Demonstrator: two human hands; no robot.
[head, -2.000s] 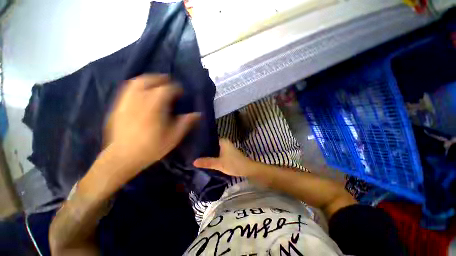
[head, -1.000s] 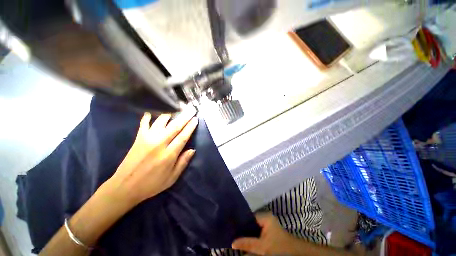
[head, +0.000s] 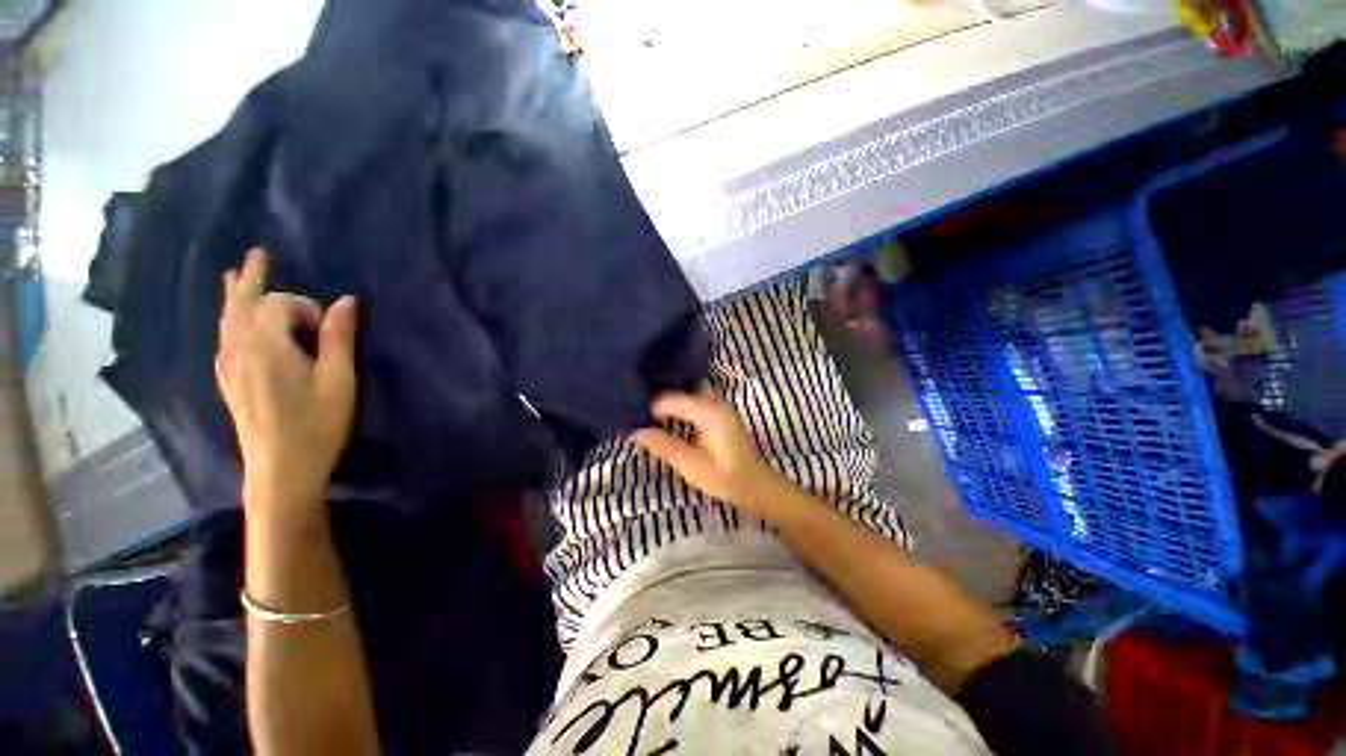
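Observation:
A large dark navy fabric panel (head: pixel 369 251) lies over the white machine table and hangs over its front edge towards the lap, with folds and jagged left edges. My left hand (head: pixel 288 384) is over the panel's left part, palm down, thumb and fingers apart, gripping no visible cloth. My right hand (head: pixel 713 451) is at the panel's lower right corner, with the cloth edge between thumb and fingertips. The needle and presser foot are out of the picture.
The grey front table edge (head: pixel 827 192) bears a printed ruler. Yellow and red snips (head: pixel 1219 24) lie at its far right. Blue plastic baskets (head: pixel 1092 399) stand below right, with a red basket (head: pixel 1166 694) lower down. More dark cloth (head: pixel 421 620) lies on the lap.
The view has tilted down, so the machine head and phone are out of the picture. My left hand has moved from beside the needle to the panel's left part. The panel's right corner now lies nearer the lap.

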